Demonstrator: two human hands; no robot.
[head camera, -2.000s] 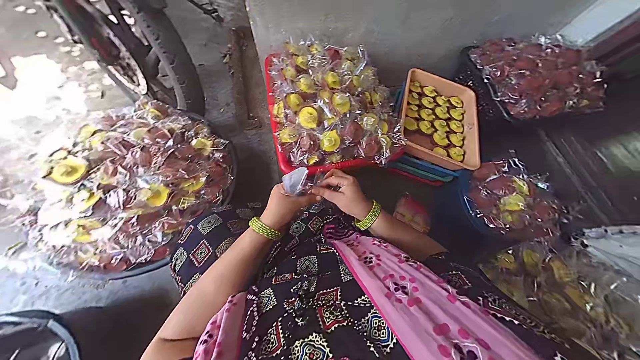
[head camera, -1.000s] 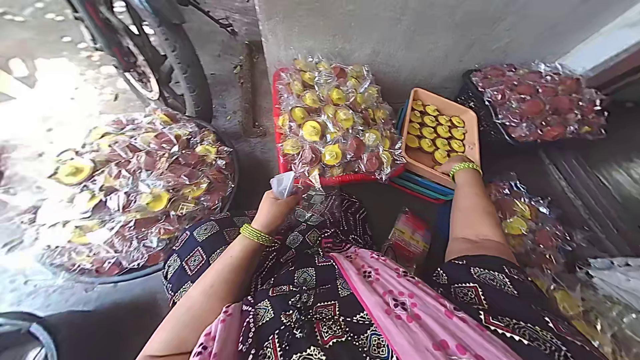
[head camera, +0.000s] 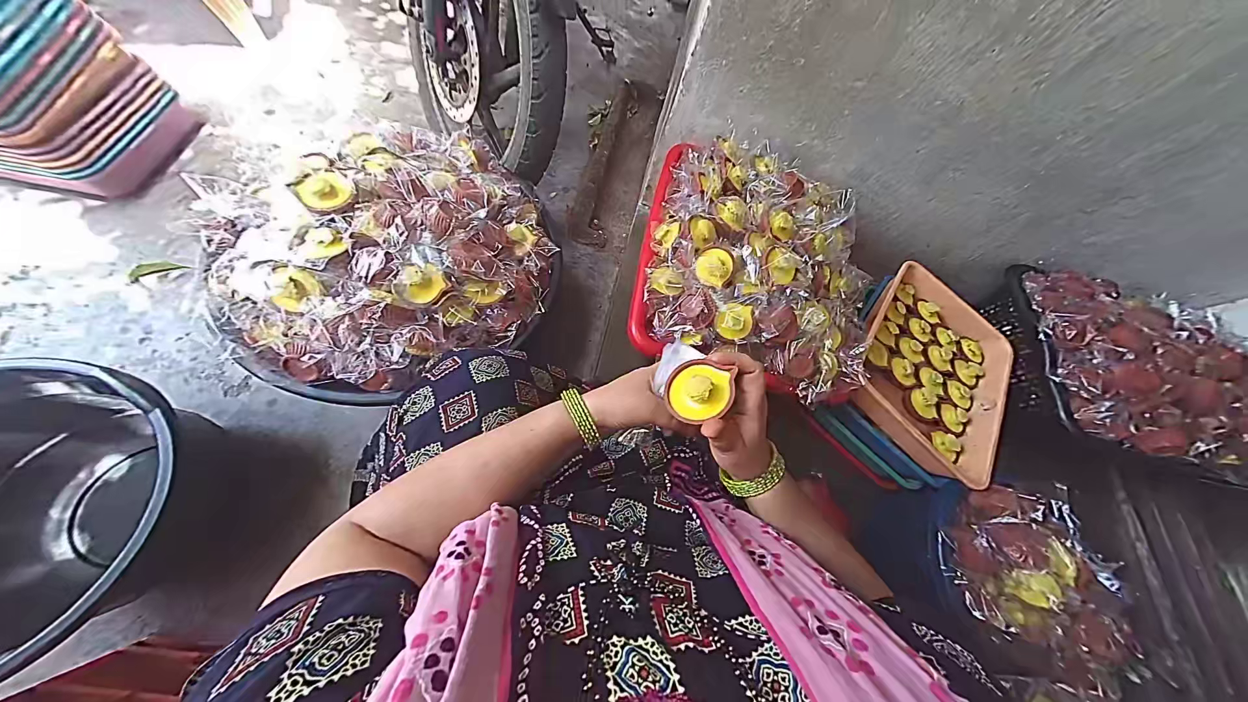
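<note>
Between my hands, above my lap, is a small clay diya lamp filled with yellow wax (head camera: 699, 391). My right hand (head camera: 743, 414) grips its right side, fingers curled around the rim. At the diya's left, my left hand (head camera: 639, 398) holds a clear plastic bag (head camera: 675, 361), which touches the lamp. Just beyond them, a red tray (head camera: 641, 292) bears a heap of wrapped yellow and brown diyas (head camera: 715, 266). To the right, an orange tray (head camera: 987, 419) holds rows of unwrapped yellow diyas (head camera: 931, 356), on top of stacked blue and green trays.
A wide tub (head camera: 292, 390) heaped with wrapped diyas stands at left, near a motorcycle wheel (head camera: 541, 88). An open black tub (head camera: 156, 468) is at the left edge. Stacked coloured trays (head camera: 97, 117) stand upper left. A black crate (head camera: 1019, 331) of wrapped diyas stands right, beside the wall (head camera: 955, 127).
My right hand has moved from the orange tray back to my left hand, now with a yellow diya in it. The view has swung left, showing the black tub and stacked trays more fully.
</note>
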